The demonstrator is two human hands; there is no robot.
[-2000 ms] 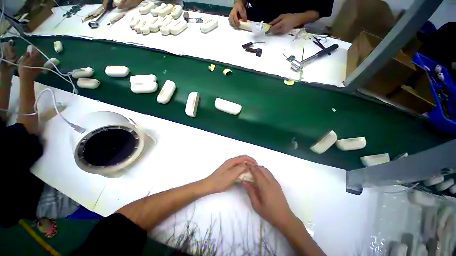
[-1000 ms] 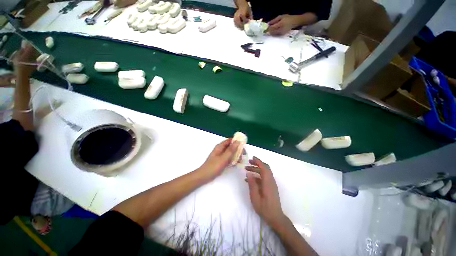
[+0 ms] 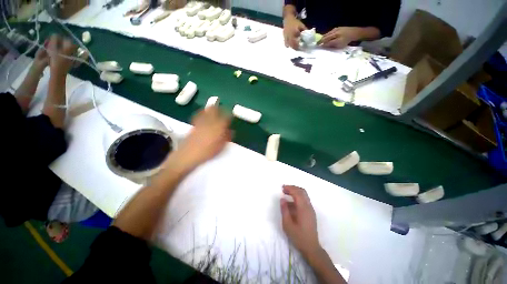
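Observation:
My left hand [image 3: 210,132] is blurred and reaches over the near edge of the green conveyor belt [image 3: 317,122]. It is at an off-white housing unit [image 3: 212,102], whose lower part it hides; whether the fingers hold it I cannot tell. Another off-white unit [image 3: 272,147] stands out alone at the belt's near edge, right of my left hand. One more unit [image 3: 246,113] lies between them, farther back. My right hand [image 3: 299,215] is above the white bench top [image 3: 244,194], empty, with fingers slightly curled and apart.
A white fan [image 3: 140,152] is left of my left arm, with a white cable above. A metal post [image 3: 461,66] and bar [image 3: 445,213] cross at right. More units [image 3: 375,167] lie on the belt. People's hands work at left and opposite [image 3: 339,36]. A clear bag is lower right.
The unit that was in my left hand is gone from it, and one now lies at the belt's near edge. My left hand has moved left and up to another unit. My right hand stays near its place.

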